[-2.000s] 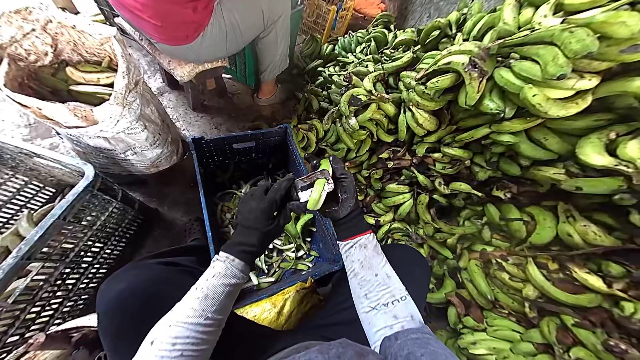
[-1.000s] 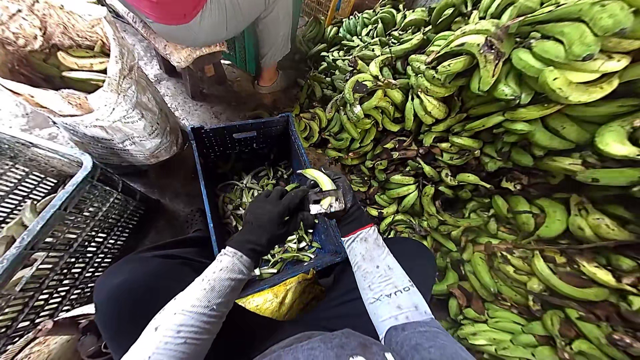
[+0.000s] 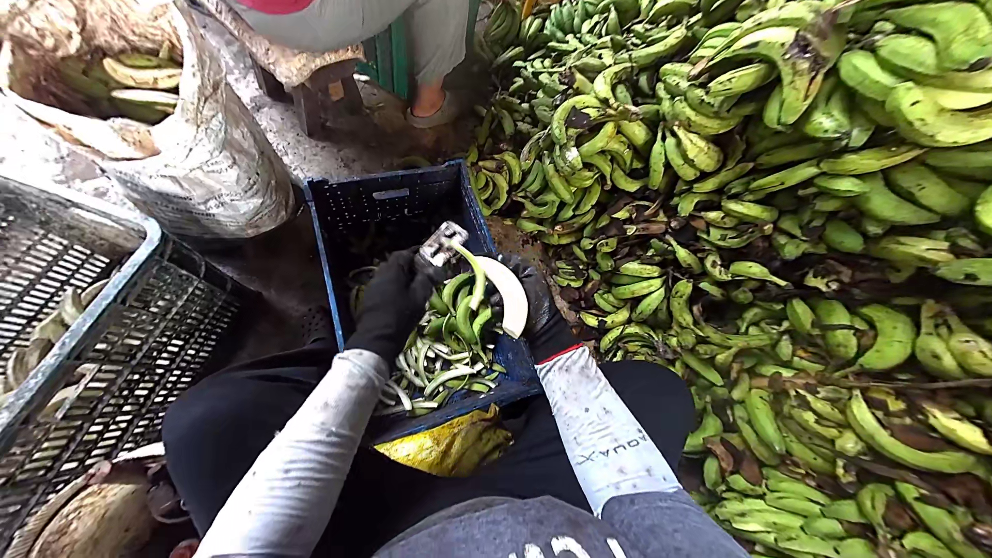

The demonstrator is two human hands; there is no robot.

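Note:
My left hand (image 3: 394, 301), in a dark glove, grips a small flat metal peeling tool (image 3: 443, 243) over a blue plastic crate (image 3: 387, 194). A strip of green peel (image 3: 475, 280) hangs from the tool. My right hand (image 3: 540, 306), also gloved, holds a pale peeled plantain (image 3: 507, 298), curved and upright, just right of the strip. Below both hands, green and whitish peelings (image 3: 449, 372) lie in the crate. The fingertips of both hands are partly hidden.
Green plantains (image 3: 697, 147) are heaped along the right. At left stand a black crate with a blue rim (image 3: 101, 310) and a woven sack (image 3: 225, 170) with plantains inside. A person's leg (image 3: 438, 46) and a wooden stool (image 3: 310, 70) are beyond. A yellow sack (image 3: 449, 446) lies at the crate's near edge.
The plantain, green-skinned in the earlier frames, now shows a broad pale peeled side. The tool has moved away from the right hand, with a peel strip hanging from it.

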